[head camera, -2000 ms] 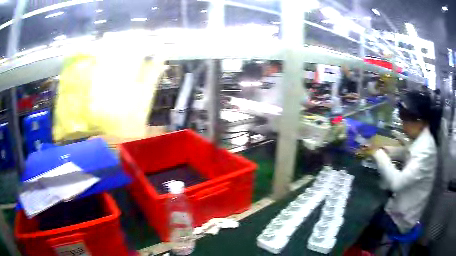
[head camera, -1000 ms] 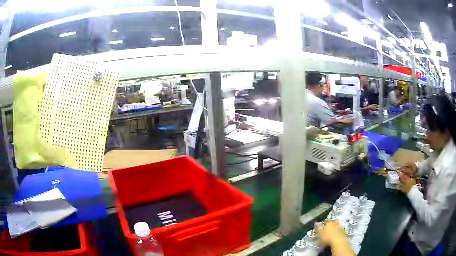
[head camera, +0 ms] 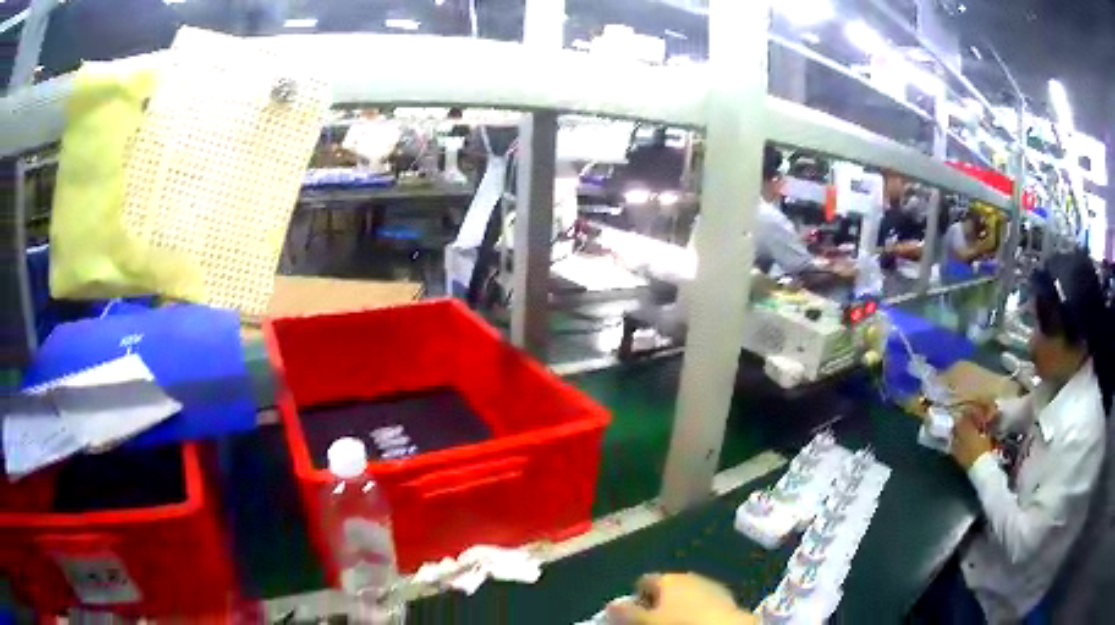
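White plug-in socket units stand in two rows on the dark green bench at the lower right: a shorter left row [head camera: 783, 503] and a longer right row [head camera: 831, 549] cut off by the bottom edge. My right hand [head camera: 687, 601] is low in the picture, left of the right row's near end, partly cut off and blurred. Its fingers point left and look curled. A sliver of white shows beside the fingertips; whether they grip it is unclear. My left hand is out of the picture.
A red crate [head camera: 526, 470], clear bottle [head camera: 364, 537] and crumpled white glove [head camera: 483, 569] stand left of my hand. Farther left is another red crate [head camera: 104, 537] under a blue sheet [head camera: 208, 366] with papers. A metal post [head camera: 715, 305] rises behind. A person [head camera: 1039, 476] works at right.
My right hand came in over the rows and is now left of them, lower in view. The left row's near part is gone from its place. The view has tilted down since one second ago.
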